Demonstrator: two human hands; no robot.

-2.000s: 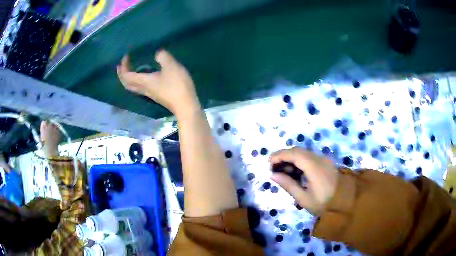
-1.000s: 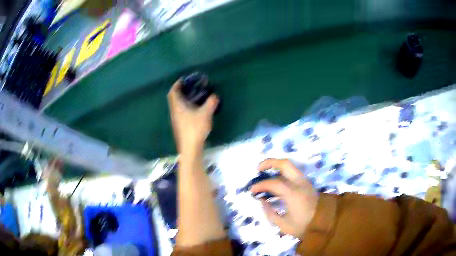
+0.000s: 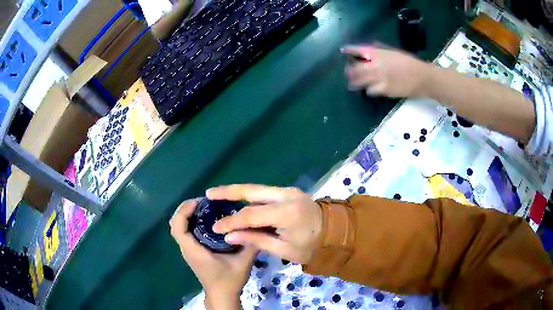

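A black round cylindrical unit [image 3: 209,225] is held over the near edge of the green belt. My left hand [image 3: 212,266] grips it from below and the left side. My right hand [image 3: 276,221] lies over its top face, with fingertips pressed on the face; whether a disc is under them is hidden. Clear film with small black dots [image 3: 327,287] lies below my right sleeve on the paper-covered bench.
Another person's hand [image 3: 388,72] reaches over the green belt [image 3: 273,121] from the right, near another black unit [image 3: 411,29]. A black pocketed tray [image 3: 212,54] and cartons [image 3: 51,139] are beyond. An orange-brown block [image 3: 496,36] is upper right.
The view has swung towards the tray and the neighbouring person's arm. My hands have come together, my right hand now on the unit in my left. The right hand's dark piece is no longer distinguishable.
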